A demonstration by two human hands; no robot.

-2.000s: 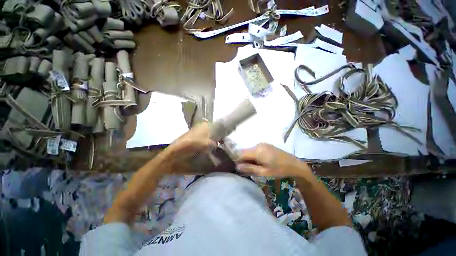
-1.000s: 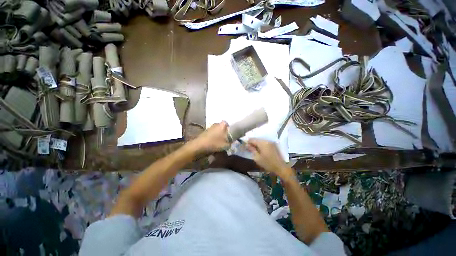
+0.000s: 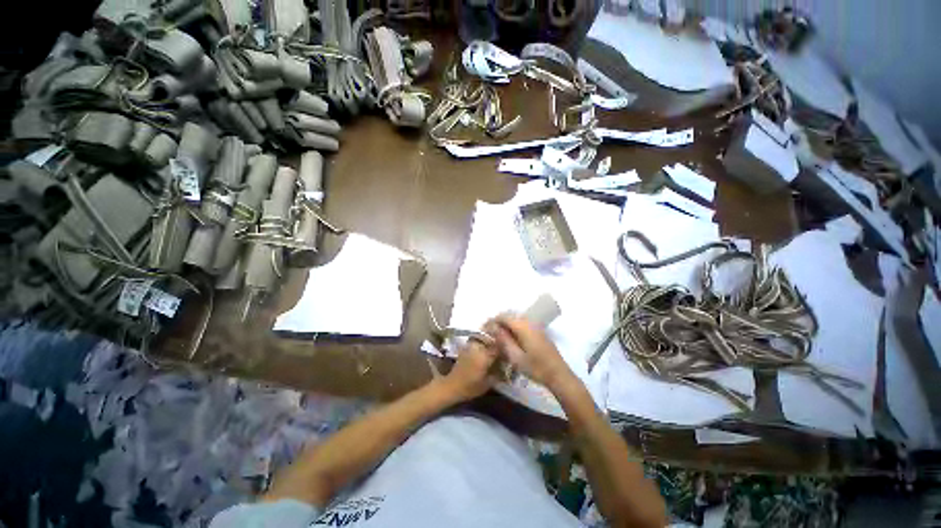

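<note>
A taupe rolled bundle (image 3: 544,307) shows its far end beyond my fingers, over the white panels near the table's front edge. My left hand (image 3: 473,368) is closed around the near part of the roll. My right hand (image 3: 524,345) is on the roll too, close against the left, with bent fingers. A tie strip (image 3: 451,331) sticks out to the left of the hands, with a small white piece beside it. The middle of the roll and the fingertips are hidden or blurred.
A small open box (image 3: 547,235) lies on large white panels (image 3: 495,242). A tangled strip heap (image 3: 712,315) is at right. A white-backed cut panel (image 3: 346,289) lies left of the hands. Finished bundles (image 3: 273,227) are piled at left. White scrap strips (image 3: 578,165) lie beyond the box.
The view has tilted up, showing more of the table's far side. My hands have come together on the roll, and the right hand now covers its middle. The strip end now sticks out leftward.
</note>
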